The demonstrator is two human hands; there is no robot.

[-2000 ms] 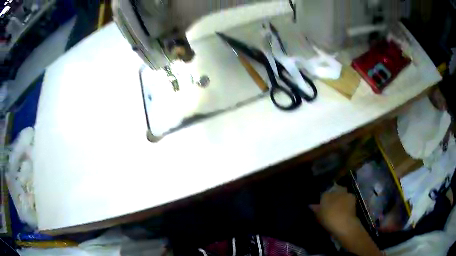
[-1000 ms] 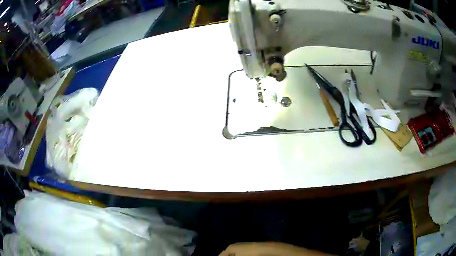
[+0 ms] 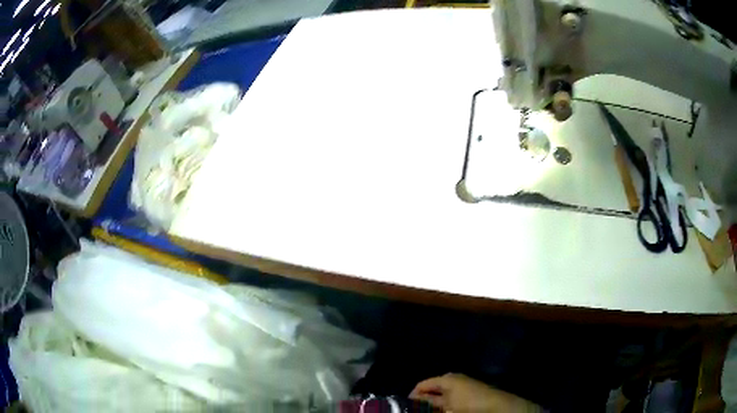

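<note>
White cloth bundles (image 3: 186,323), some under clear plastic, lie heaped at the lower left, beside the table. My right hand (image 3: 456,394) is low at the bottom edge, partly cut off, fingers pointing left by a dark red patterned cloth (image 3: 368,404); whether it holds anything is unclear. My left hand is out of the picture. The pale sewing machine (image 3: 525,56) stands at the upper right, its lit presser foot and needle (image 3: 525,121) over the plate with no cloth under them.
Black-handled shears (image 3: 651,218), a wooden-handled tool (image 3: 625,177), white strips (image 3: 701,216) and a tan card piece (image 3: 716,248) lie right of the needle on the white table (image 3: 339,161). A plastic bag of white pieces (image 3: 178,153) hangs left. Another machine (image 3: 85,101) stands beyond.
The view has swung left, so the table and machine sit further right and more of the white bundles shows. My right hand has gone from the right side to the bottom middle.
</note>
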